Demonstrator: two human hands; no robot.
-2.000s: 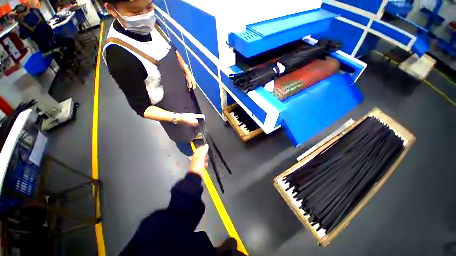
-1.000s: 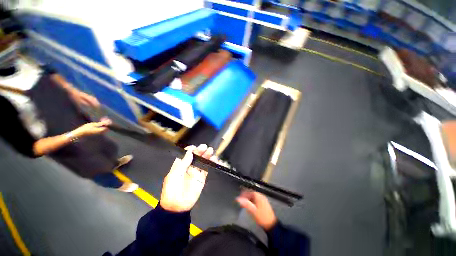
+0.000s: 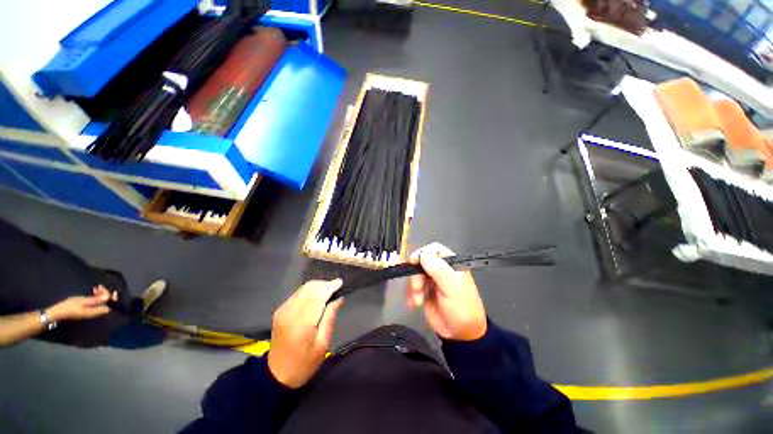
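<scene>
A small handful of long narrow black strips (image 3: 377,275) lies across both my hands in front of my body. My left hand (image 3: 303,331) is closed around the strips on the left. My right hand (image 3: 447,292) grips them further right with thumb and fingers. Several strip ends fan out past my right hand. To the left the strips run past my left hand, where their far part is hard to make out.
A wooden tray (image 3: 415,169) of black strips lies on the floor ahead. A blue-and-white machine (image 3: 288,119) holds a strip bundle (image 3: 140,119). Another person's hand (image 3: 85,305) is at left. White-covered tables (image 3: 678,203) with orange pieces (image 3: 691,110) stand right.
The view has swung right, away from the other person. My right hand, apart from the strips a second ago, now grips them. My left hand still holds them.
</scene>
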